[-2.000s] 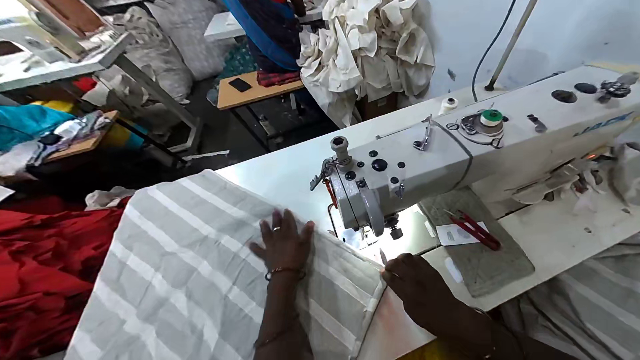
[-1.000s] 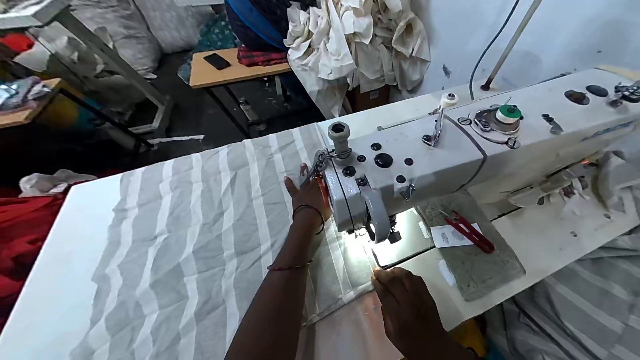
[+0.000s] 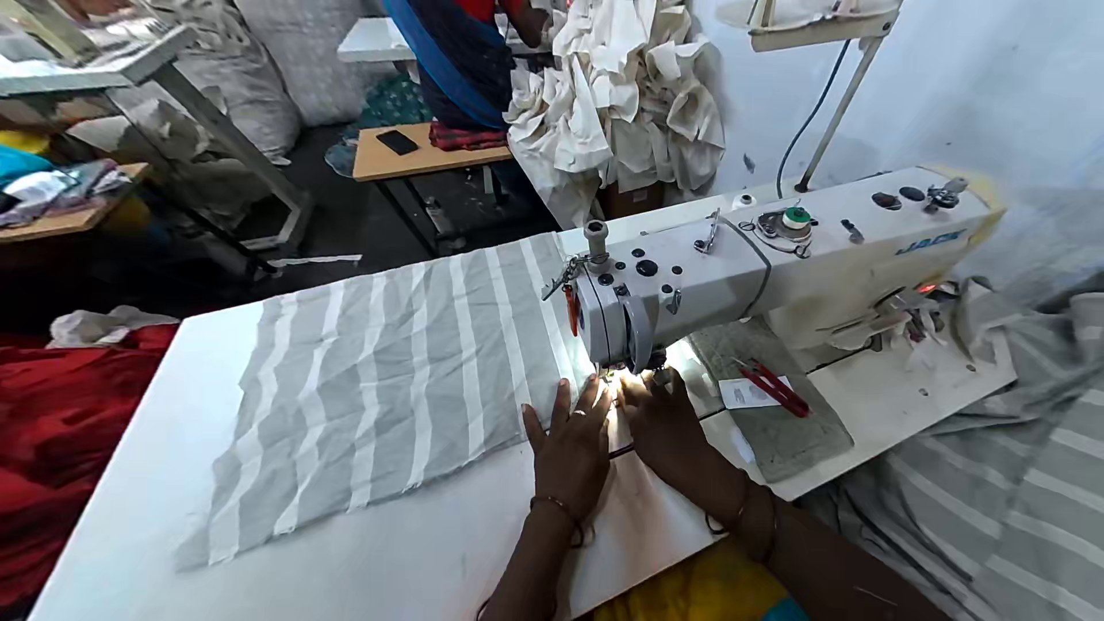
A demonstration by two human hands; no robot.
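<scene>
A grey and white striped cloth [image 3: 397,371] lies flat on the white sewing table, its right edge reaching the needle area of a Jack industrial sewing machine [image 3: 690,267]. My left hand [image 3: 573,453] is spread palm down at the cloth's near right corner, fingertips just in front of the lit presser foot. Close beside it, my right hand [image 3: 668,427] has its fingers bent at the needle area; whether they pinch any cloth is hidden. Red-handled thread snips [image 3: 776,388] rest on a small paper on the grey pad [image 3: 776,431] right of the needle.
Striped fabric [image 3: 992,466] hangs at the right edge of the table. Red cloth [image 3: 69,448] is heaped at the left. Behind stand a wooden bench [image 3: 431,155] with a phone [image 3: 398,142], a pile of cream cloth [image 3: 612,95] and a person in dark blue clothing [image 3: 466,60].
The striped cloth has been turned and shifted away from me. My left hand has come back from behind the machine head toward me, and my right hand has moved in to the needle area.
</scene>
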